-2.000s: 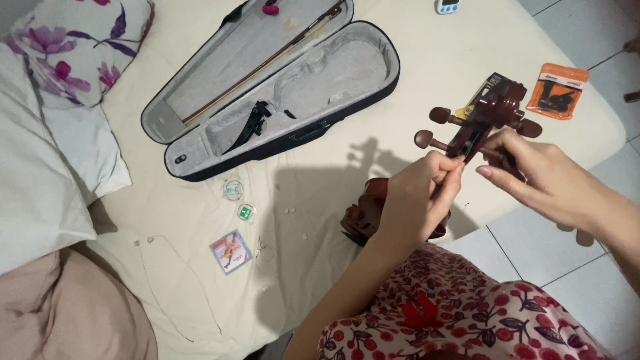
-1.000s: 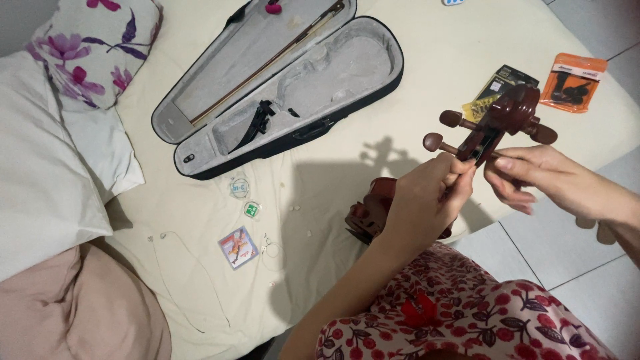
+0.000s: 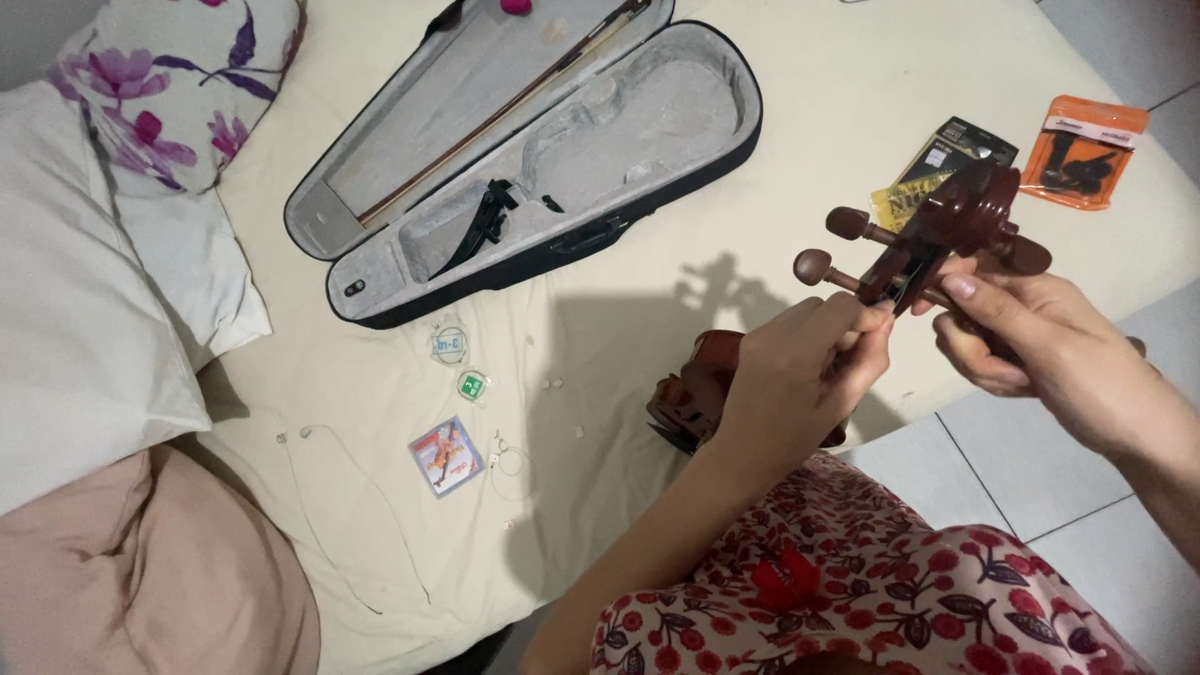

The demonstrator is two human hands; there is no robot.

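Observation:
A violin's scroll (image 3: 984, 202) points up toward me, with wooden tuning pegs (image 3: 848, 223) sticking out from both sides of its pegbox (image 3: 900, 281). My left hand (image 3: 811, 375) pinches its fingertips at the near part of the pegbox; whether a string is between them is too small to tell. My right hand (image 3: 1041, 337) has its thumb and fingers at a peg on the right side of the pegbox. Below and behind my left forearm, part of the violin's reddish-brown body (image 3: 703, 375) shows; the neck is mostly hidden by my hands.
On the bed lie an open violin case (image 3: 656, 112) with a bow (image 3: 487, 127) and a black shoulder rest (image 3: 483, 225), a string packet (image 3: 446, 457), coiled strings (image 3: 449, 346), loose strings (image 3: 356, 469), and an orange packet (image 3: 1085, 150). Pillows (image 3: 94, 281) are at left, floor tiles (image 3: 1041, 450) at right.
My right hand's fingers have curled in closer around the peg area. My left hand stays pinched at the pegbox.

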